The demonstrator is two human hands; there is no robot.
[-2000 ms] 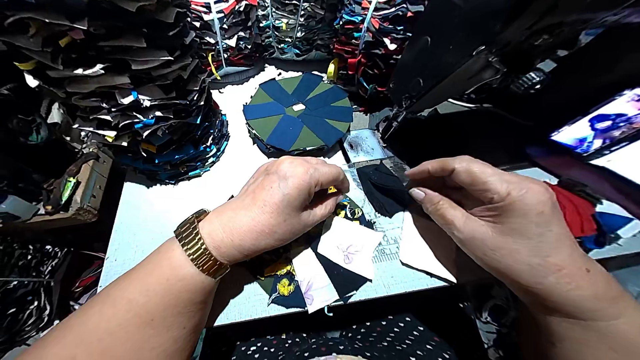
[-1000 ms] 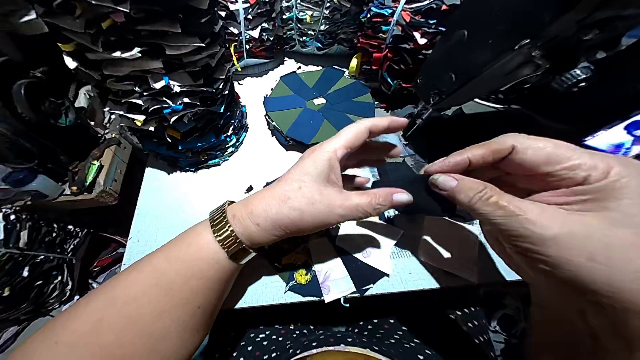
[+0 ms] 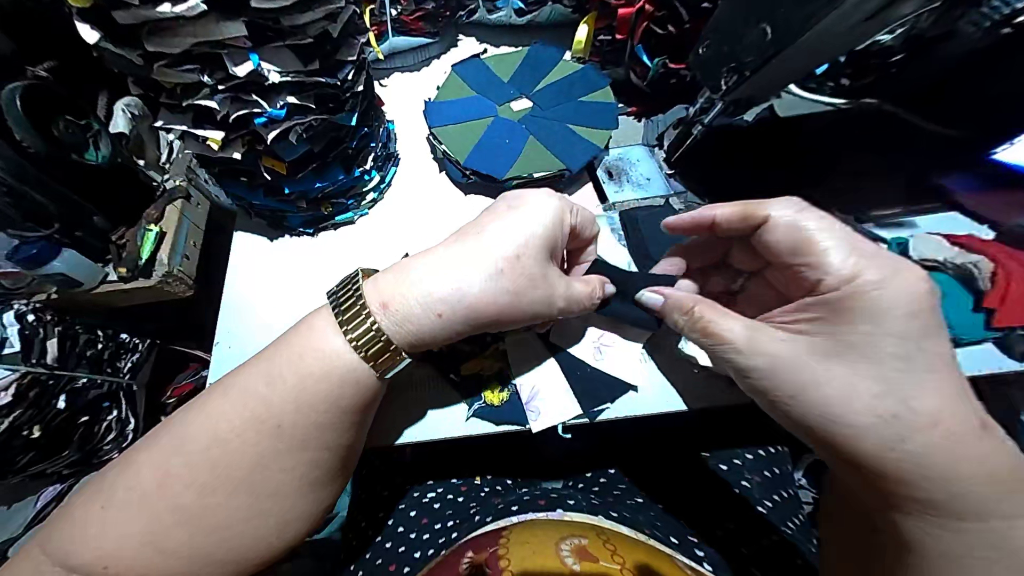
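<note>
My left hand (image 3: 512, 268), a gold watch (image 3: 368, 324) at its wrist, pinches the left part of a black fabric piece (image 3: 636, 300). Thumb and fingers of my right hand (image 3: 768, 288) grip the right part of that same piece. Beneath my left hand lie joined fabric pieces (image 3: 552, 380), white, black and yellow-patterned, at the table's front edge; my hand hides part of them. Another dark fabric piece (image 3: 644, 232) lies beyond my fingertips, near the sewing machine's metal plate (image 3: 634, 174). Farther back sits a round blue and green patchwork (image 3: 520, 112).
Tall stacks of fabric pieces (image 3: 296, 112) stand at the back left, beside a wooden crate (image 3: 180, 240). The sewing machine (image 3: 736, 56) rises at the back right. Red and teal fabric (image 3: 980, 280) lies at the right. The white table (image 3: 272, 280) ends just in front of my hands.
My left hand, open with spread fingers one second ago, has closed on the black fabric. My right hand has kept hold of the black fabric.
</note>
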